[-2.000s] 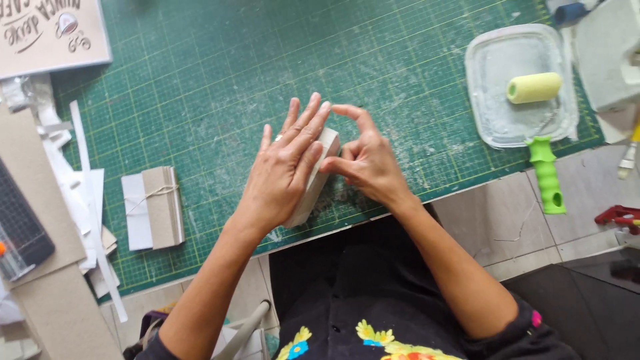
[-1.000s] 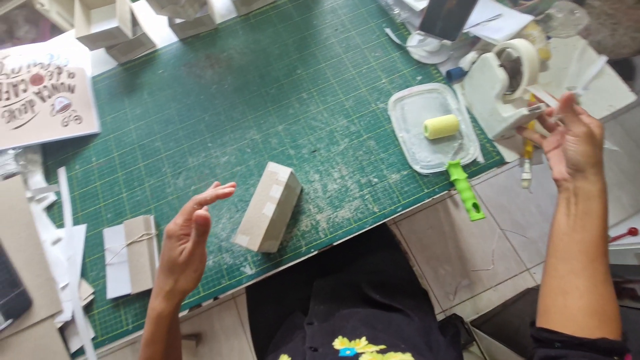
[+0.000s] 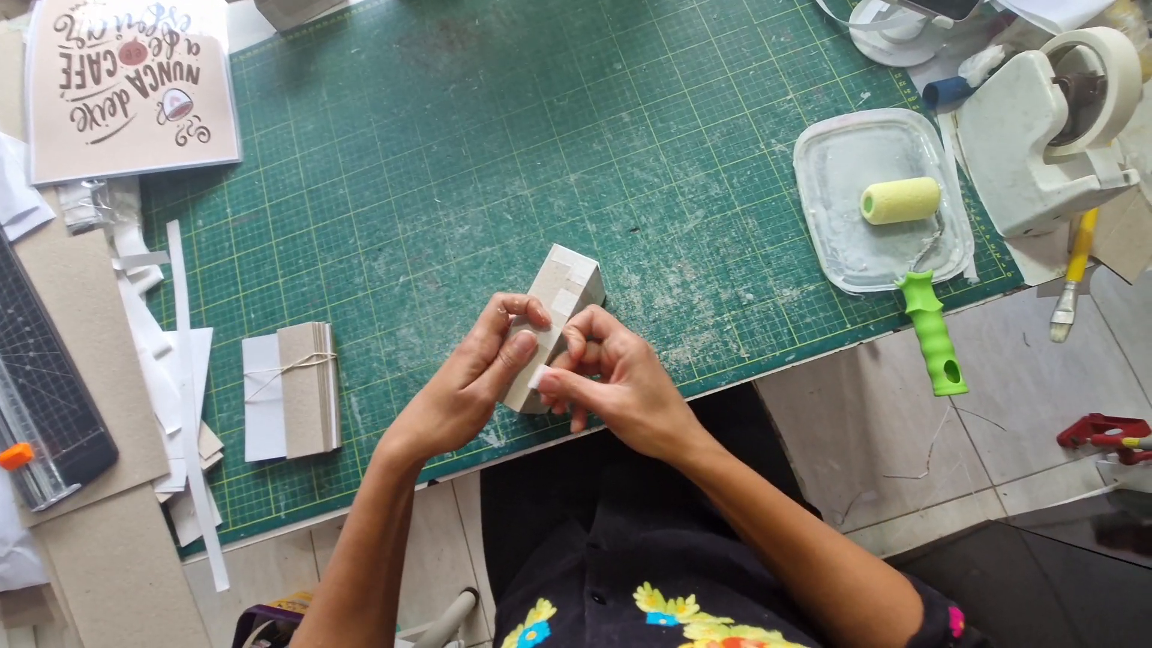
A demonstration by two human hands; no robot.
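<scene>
A long grey cardboard box with pale tape pieces on its top lies at an angle on the green cutting mat, near the mat's front edge. My left hand rests at the box's left side, thumb and bent fingers against it. Between the thumb and fingers of my right hand is a small piece of white tape, held over the near end of the box. The fingers partly hide the box's lower half. A string-tied bundle of cardboard pieces lies to the left.
At the right are a plastic lid with a green-handled foam roller, a tape dispenser and a brush. Paper strips, a paper trimmer and a printed sheet lie at the left.
My right hand has come back from beside the tape dispenser to the box, with a tape piece in its fingers. My left hand, apart from the box one second ago, now touches it.
</scene>
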